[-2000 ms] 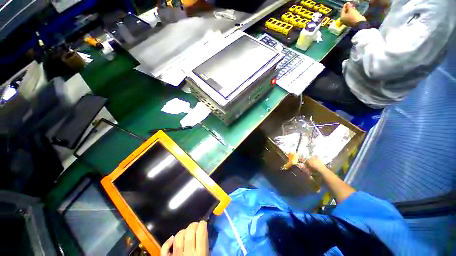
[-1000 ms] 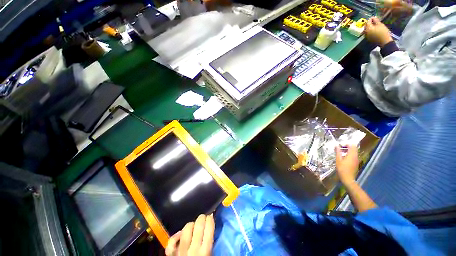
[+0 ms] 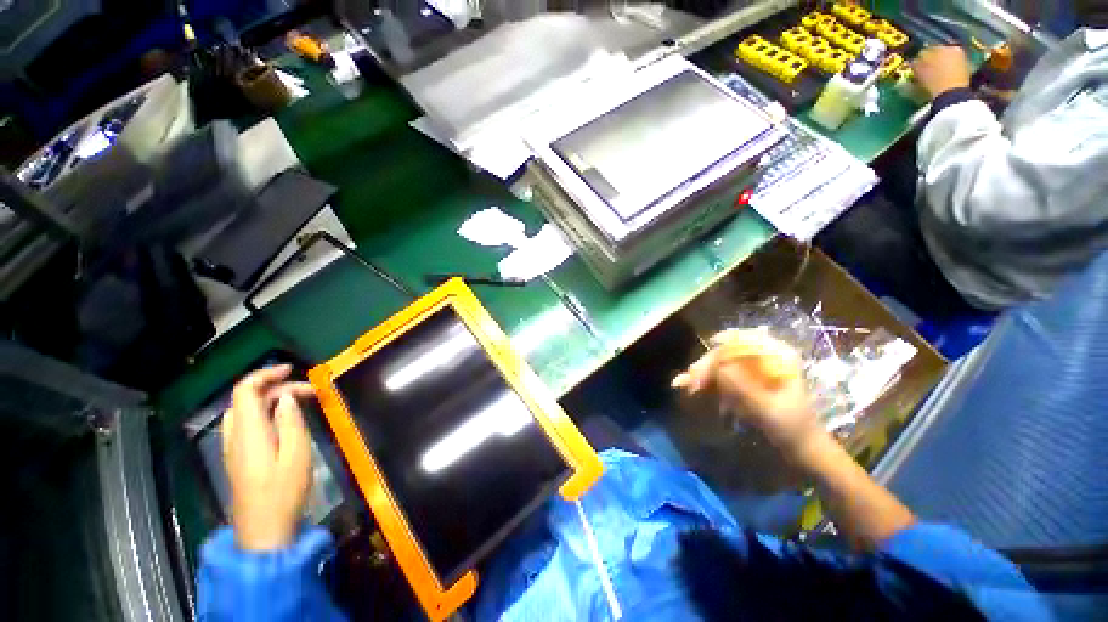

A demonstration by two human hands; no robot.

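The orange frame (image 3: 368,491) with a glossy black screen (image 3: 444,431) rests tilted between the bench edge and my blue-smocked lap. Ceiling lights reflect in the screen. My left hand (image 3: 267,450) is beside the frame's upper left corner, fingers apart, with fingertips at or very near the edge; contact is unclear. It holds nothing visible. My right hand (image 3: 766,383) is over the near left part of the waste carton (image 3: 905,328), blurred, with fingers partly curled. I cannot tell whether it holds anything. Crumpled clear film (image 3: 851,365) lies in the carton.
Stacked panels (image 3: 668,140) sit on a vented metal box behind the frame. White wipes (image 3: 535,253) and a black pen-like tool (image 3: 474,281) lie before it. A dark-bordered panel (image 3: 328,486) is left, partly hidden by my hand. A neighbouring worker (image 3: 1015,182) sits right, near yellow parts (image 3: 772,57).
My left hand has moved from the frame's lower edge to its upper left corner. My right hand has moved left and up from the film in the carton. The camera view has shifted slightly.
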